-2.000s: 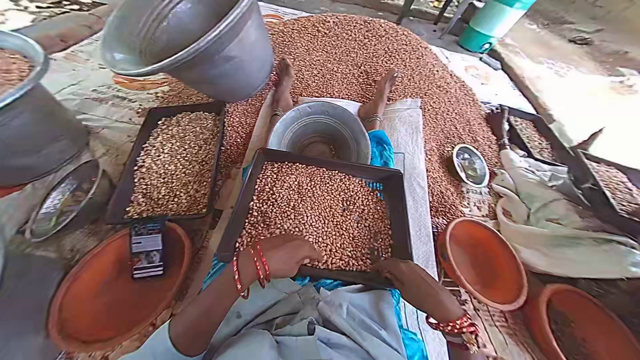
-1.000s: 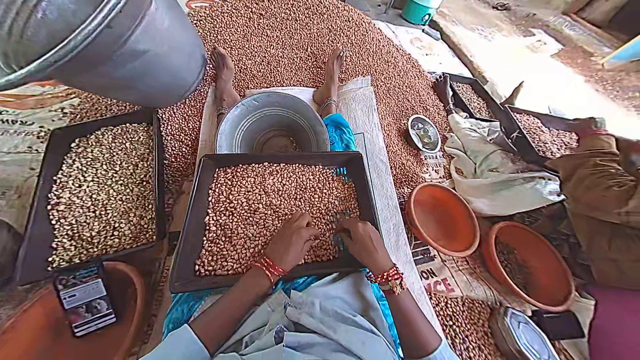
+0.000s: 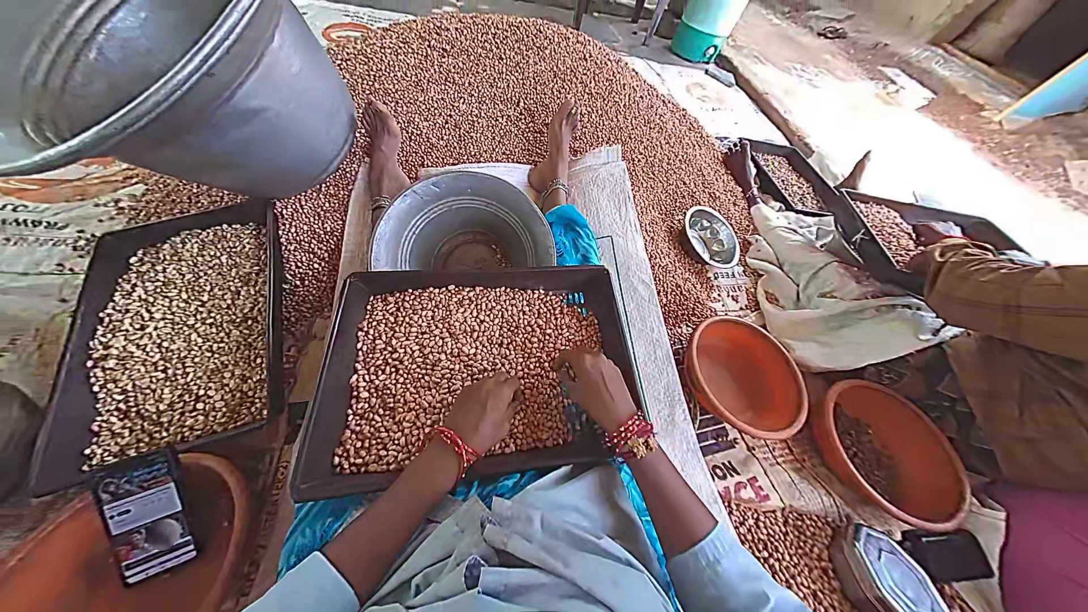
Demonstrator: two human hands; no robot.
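Note:
A dark tray (image 3: 321, 408) with a slotted base rests across my lap, holding a layer of pinkish-brown nuts or beans (image 3: 442, 340). My left hand (image 3: 484, 412) lies on them near the tray's lower middle, fingers curled down. To its right, my right hand (image 3: 595, 387) bends its fingers over the nuts beside a bared patch of tray. Whether either hand pinches a nut is hidden. Just beyond the tray, between my feet, stands a metal tub (image 3: 463, 217) with a little at its bottom. Red bangles circle both wrists.
A large heap of nuts (image 3: 527, 85) spreads ahead. At left are a tray of paler nuts (image 3: 183, 340), a tilted metal bucket (image 3: 255, 102) and a phone (image 3: 144, 518) over a clay bowl (image 3: 229, 510). Clay bowls (image 3: 748, 378), a steel bowl (image 3: 712, 236) and another person's arm (image 3: 1003, 289) are at right.
Two seconds ago my hands were at the tray's near edge; now they are farther in over the nuts. The other person's sleeve has come into view at right.

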